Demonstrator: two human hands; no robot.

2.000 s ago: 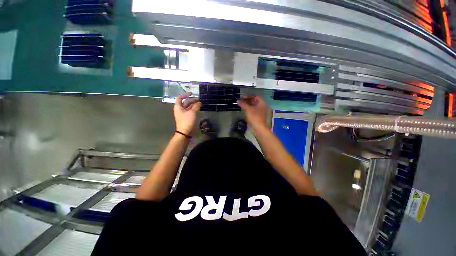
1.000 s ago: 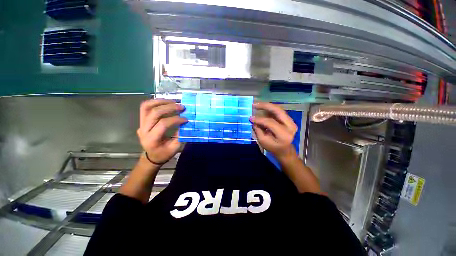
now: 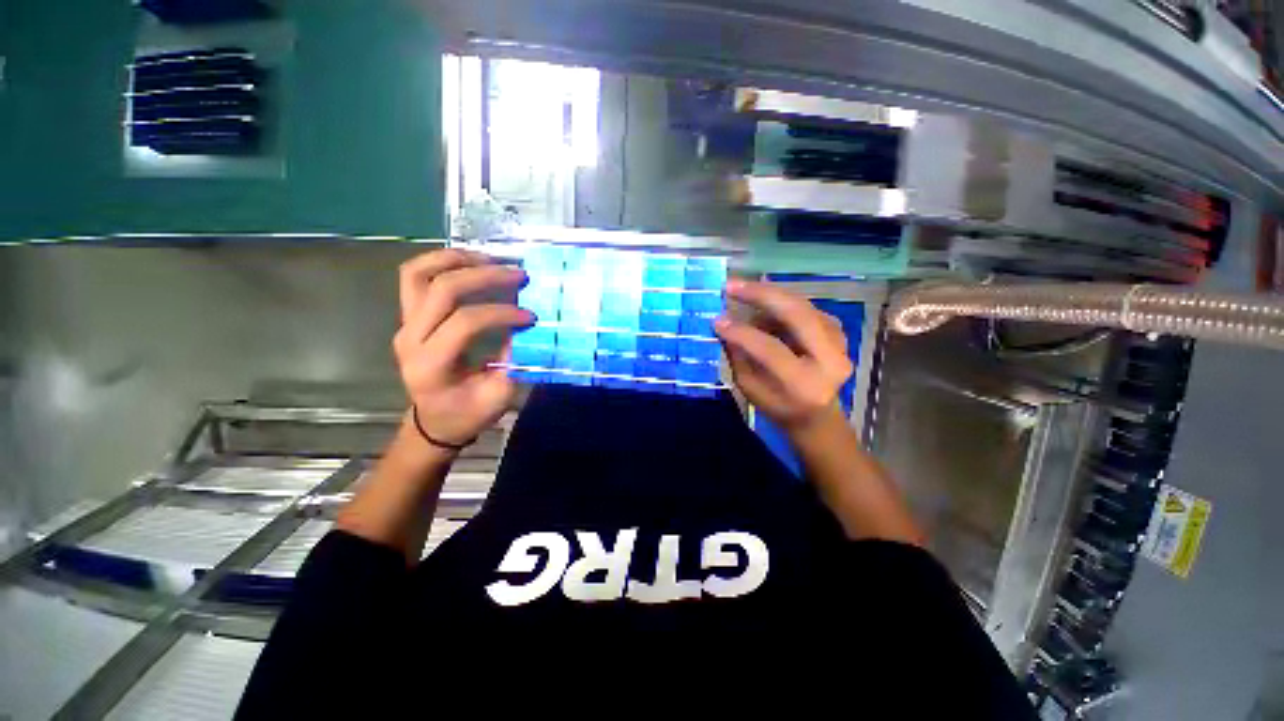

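A small solar cell string (image 3: 620,321), a flat rectangle shining bright blue and paler blue, with thin silvery lines across it, is held up in front of my chest. My left hand (image 3: 462,338) grips its left edge between thumb and fingers. My right hand (image 3: 789,352) grips its right edge the same way. Both hands are bare, and the fingertips hide small parts of the two edges.
A green mat (image 3: 352,127) at upper left bears dark cells (image 3: 194,102) on a pale sheet. A bright glass panel (image 3: 542,120) lies ahead. More dark cells sit on a turquoise carrier (image 3: 915,254). A ribbed hose (image 3: 1098,310) is at right; a metal frame rack (image 3: 183,563) is lower left.
From two seconds ago, the cell string has come up closer to me and turned from near-black to bright blue. Since one second ago, the white bars with orange ends have shifted right beyond the bright panel.
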